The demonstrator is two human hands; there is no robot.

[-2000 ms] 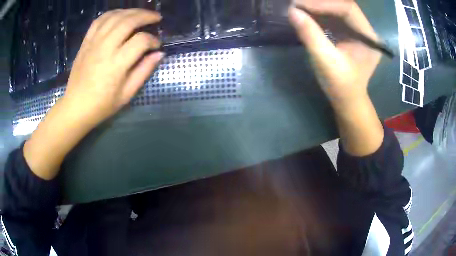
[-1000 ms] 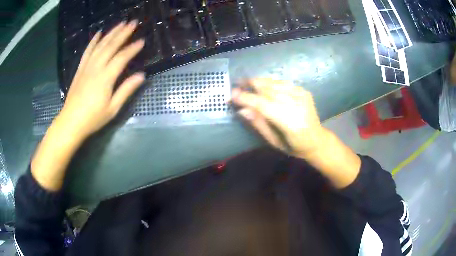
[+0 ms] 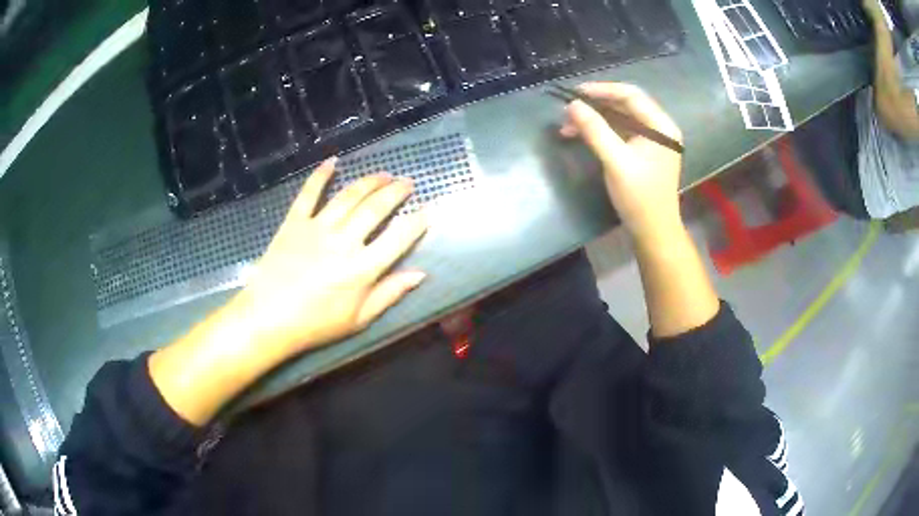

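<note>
The adhesive pad sheet [image 3: 171, 264], a long translucent strip with dense rows of tiny dark dots, lies along the near side of the bench. My left hand [image 3: 338, 247] rests flat over its middle, fingers spread, gripping nothing. My right hand [image 3: 635, 151] holds dark, slim tweezers [image 3: 645, 132] to the right of the sheet, with the tips pointing left just below the tray's edge. Whether a pad is at the tips is too small to tell. The shiny black blister tray [image 3: 302, 151] with rectangular pockets lies beyond the sheet.
White-bordered sheets [image 3: 758, 89] lie at the right on the green bench [image 3: 524, 227]. A neighbouring black tray [image 3: 821, 25] and another person's arm [image 3: 892, 81] are at the far right. A red stool [image 3: 756, 237] stands below the bench edge. A dotted strip [image 3: 25, 373] lies at the far left.
My left hand has moved right and nearer, from the tray's edge onto the sheet. My right hand has moved from the sheet's right end up and right. The view has shifted, showing more of the tray.
</note>
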